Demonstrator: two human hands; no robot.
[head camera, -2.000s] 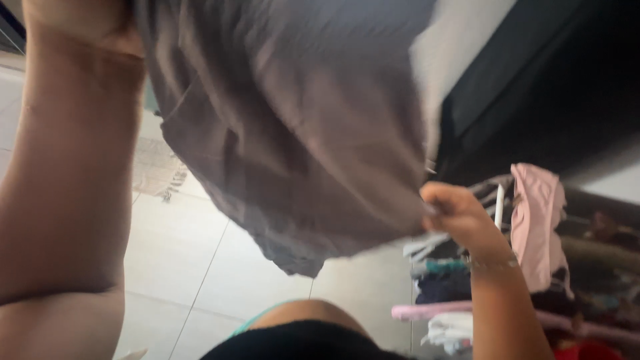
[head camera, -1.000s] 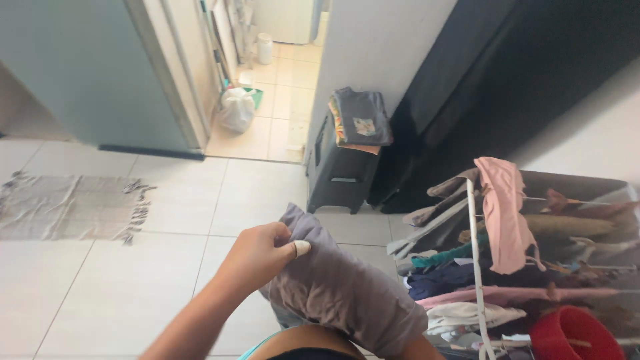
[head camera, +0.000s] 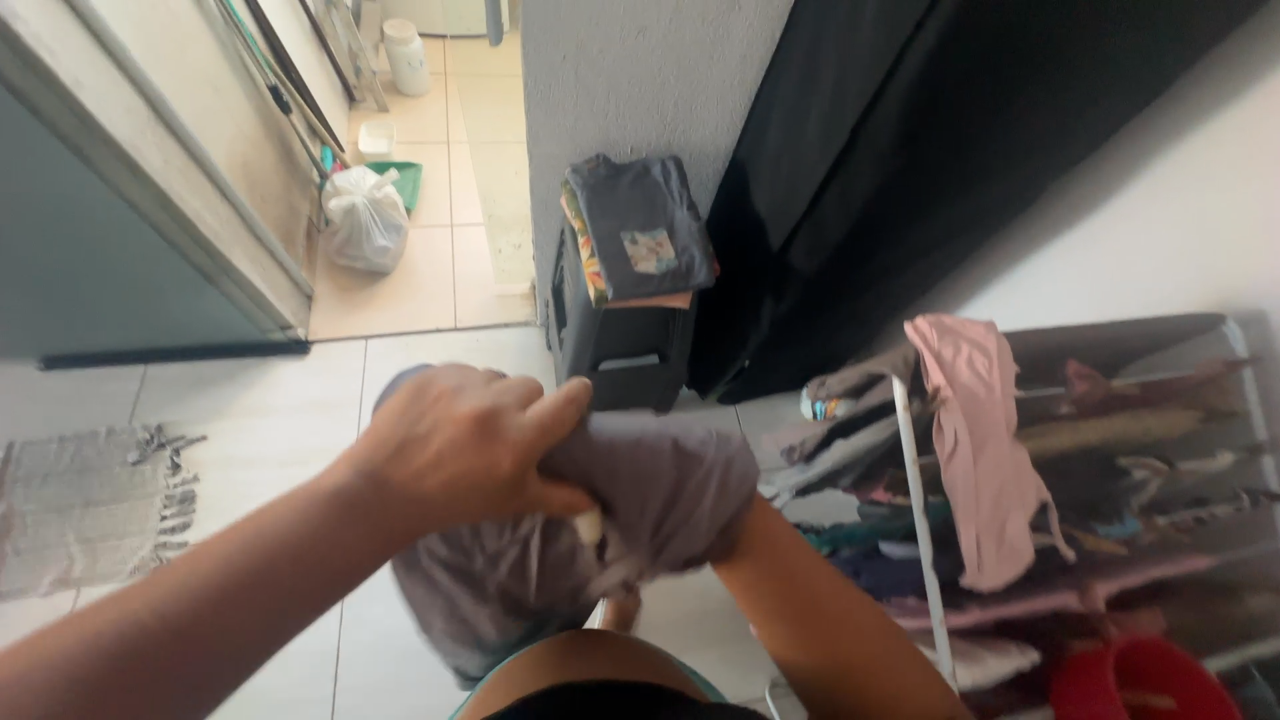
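Note:
A grey-brown cloth garment (head camera: 500, 575) hangs bunched in front of my belly. My left hand (head camera: 475, 450) grips its upper edge from above, with the thumb and fingers closed on the fabric. The right forearm enters from the lower right and goes into the garment, whose fabric (head camera: 670, 485) wraps over the wrist, so my right hand and its fingers are hidden under the cloth. The lower part of the garment hangs loose to the left of my body.
Folded clothes (head camera: 640, 235) lie on a dark plastic stool (head camera: 625, 350) against the wall. At the right a white drying rack (head camera: 922, 530) holds many garments, a pink one (head camera: 980, 450) over its end. A red container (head camera: 1140, 680) is lower right; a fringed rug (head camera: 85, 505) lies left.
The garment was spread wide between both hands, then lowered and bunched at my belly. My right hand, visible on its edge two seconds ago, is now inside the cloth.

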